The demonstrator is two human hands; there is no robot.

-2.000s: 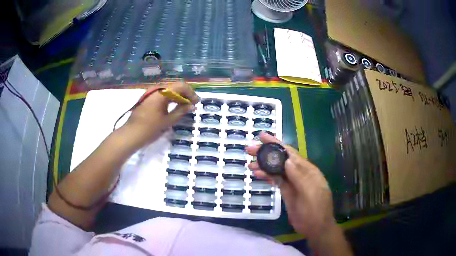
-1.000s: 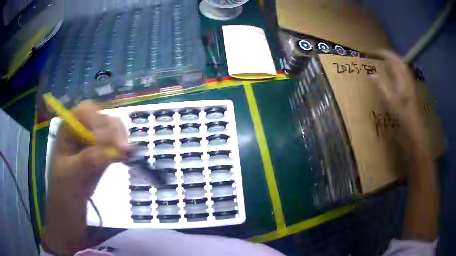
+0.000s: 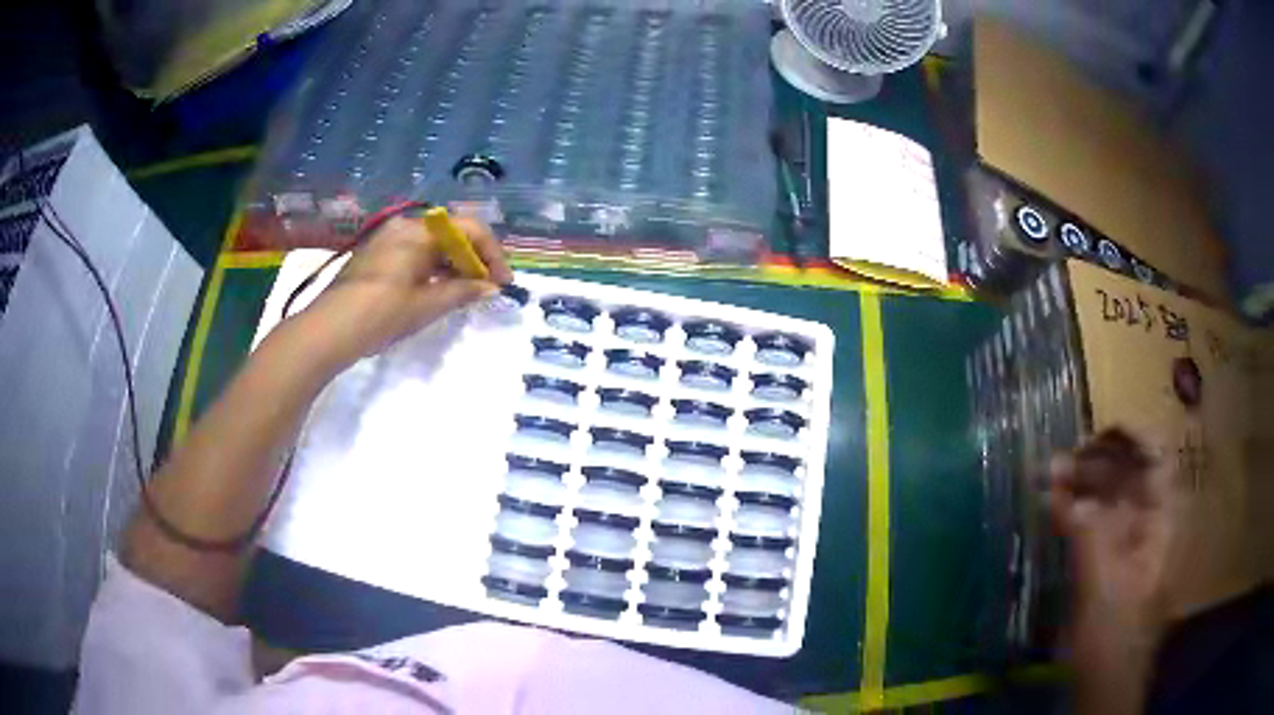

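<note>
The white blister tray (image 3: 377,475) lies on the green mat, with black ringed discs (image 3: 640,326) standing in columns across its right part. My left hand (image 3: 398,279) is at the tray's upper left, shut on a yellow probe (image 3: 458,245) with a thin wire. A dark disc (image 3: 511,295) is at its fingertips; whether it is held or sits in the tray is unclear. My right hand (image 3: 1111,524) is blurred over the right side, with a dark round thing, seemingly a disc (image 3: 1111,461), in its fingers.
Clear blister trays (image 3: 559,126) lie at the back with one disc on top. A booklet (image 3: 883,203) and a white fan (image 3: 855,35) are to their right. Cardboard (image 3: 1125,342) with handwriting tops stacked trays (image 3: 1027,447) at the right. A white stack (image 3: 98,321) stands at the far left.
The view has swung right, then back left. My left hand has moved from over the tray to its upper edge. My right hand reached over the cardboard and is now lower, nearer me.
</note>
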